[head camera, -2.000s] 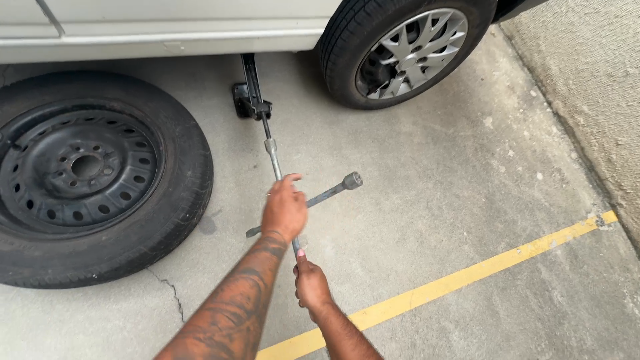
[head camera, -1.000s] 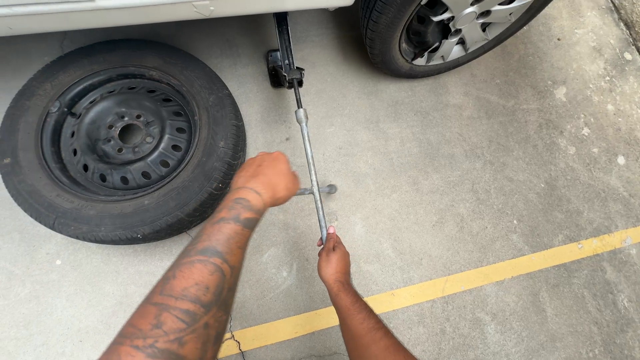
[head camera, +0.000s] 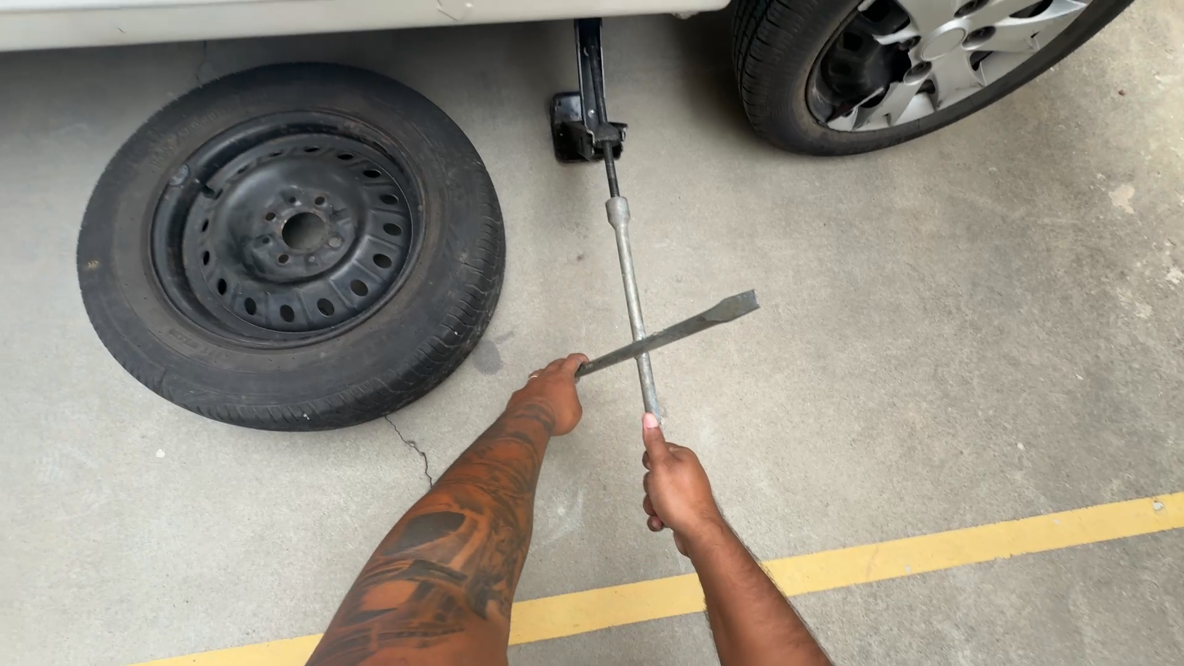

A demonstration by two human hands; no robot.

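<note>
A four-way lug wrench (head camera: 631, 277) has its far socket on the screw rod (head camera: 610, 171) of a black scissor jack (head camera: 589, 111) under the car's sill. My left hand (head camera: 552, 393) is closed around the left end of the cross arm; that arm's other end, a flat pry tip, points up to the right. My right hand (head camera: 677, 481) holds the near end of the long shaft, thumb along it, and hides that end. The top of the jack is out of view.
A loose wheel with a black steel rim (head camera: 305, 356) lies flat on the concrete at the left. The white car body (head camera: 351, 20) spans the top, with a mounted wheel (head camera: 782, 83) at the upper right. A yellow painted line (head camera: 851, 569) crosses the ground near my forearms.
The wrench's cross arm has turned: a socket end showed on the right before, now a flat tip. My left hand, a fist beside the wrench one second ago, now grips the arm's left end.
</note>
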